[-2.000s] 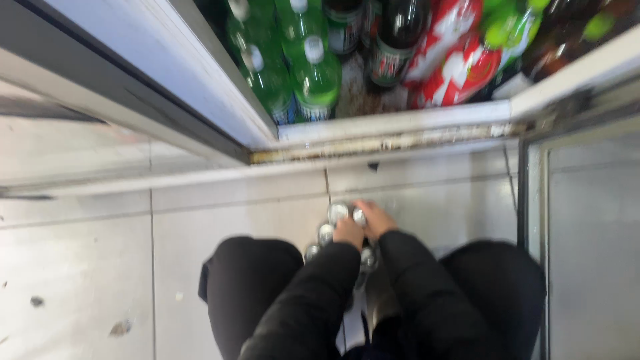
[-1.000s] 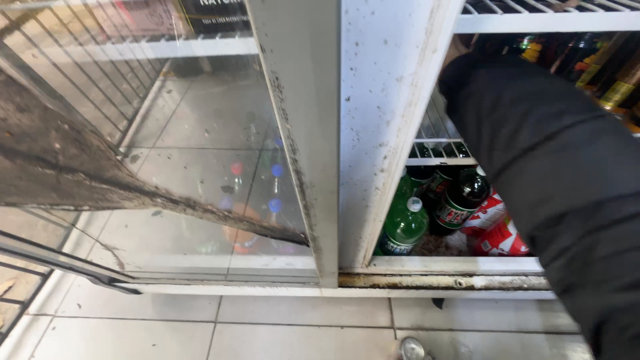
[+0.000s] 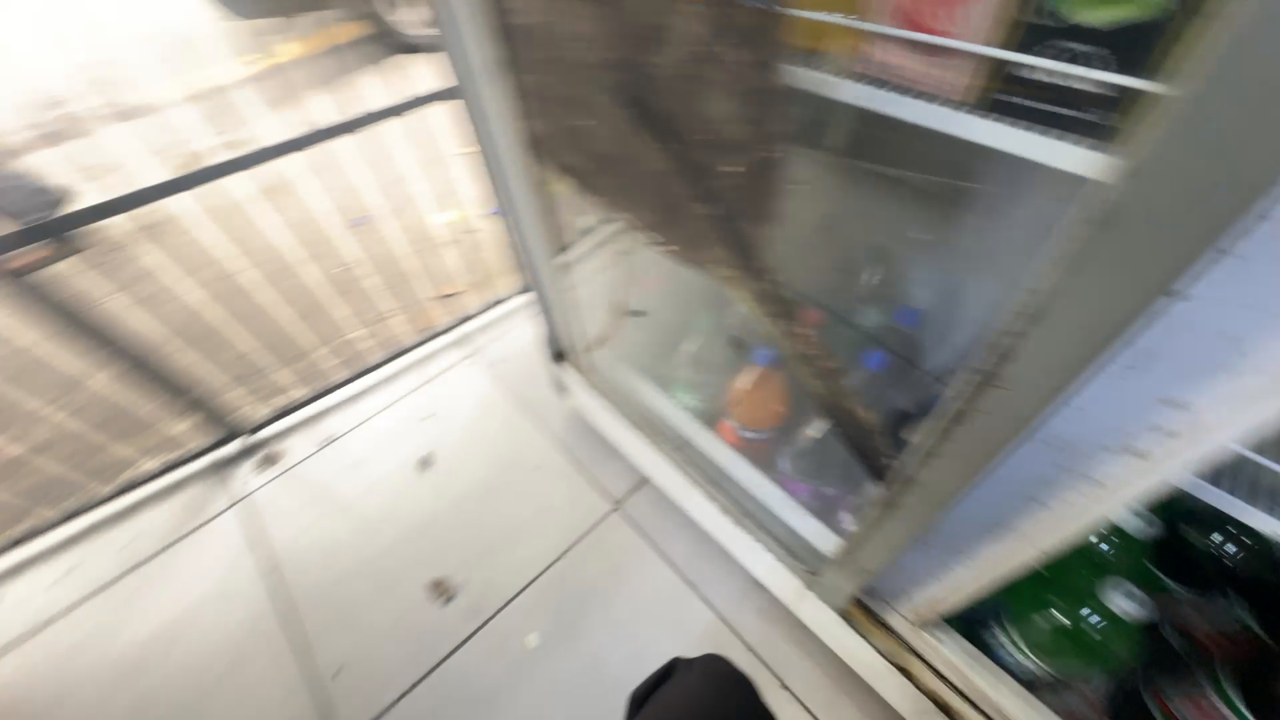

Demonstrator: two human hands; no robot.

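Note:
Neither of my hands shows in the head view. A glass-doored drinks cooler fills the right side, its grey door frame (image 3: pixel 1060 320) running diagonally. Through the glass, blurred, a bottle with orange contents (image 3: pixel 757 400) and a blue cap stands low inside, with other bottles near it. Green plastic bottles (image 3: pixel 1070 610) lie beyond the open part at the lower right. Cartons or packs (image 3: pixel 930 45) rest on the white wire shelf (image 3: pixel 960 120) above. My dark-clothed knee (image 3: pixel 700 690) shows at the bottom edge.
Pale floor tiles (image 3: pixel 400 560) with small specks of dirt spread before the cooler. At the left runs a metal railing (image 3: pixel 230 160) over sunlit paving outside, with part of a vehicle wheel (image 3: pixel 405 20) at the top. A worn sill (image 3: pixel 900 650) borders the cooler's opening.
The view has swung strongly left. Two seconds ago both hands were at several cans on the floor; one second ago a dark sleeve reached into the cooler. Hands, sleeve and cans are now out of view.

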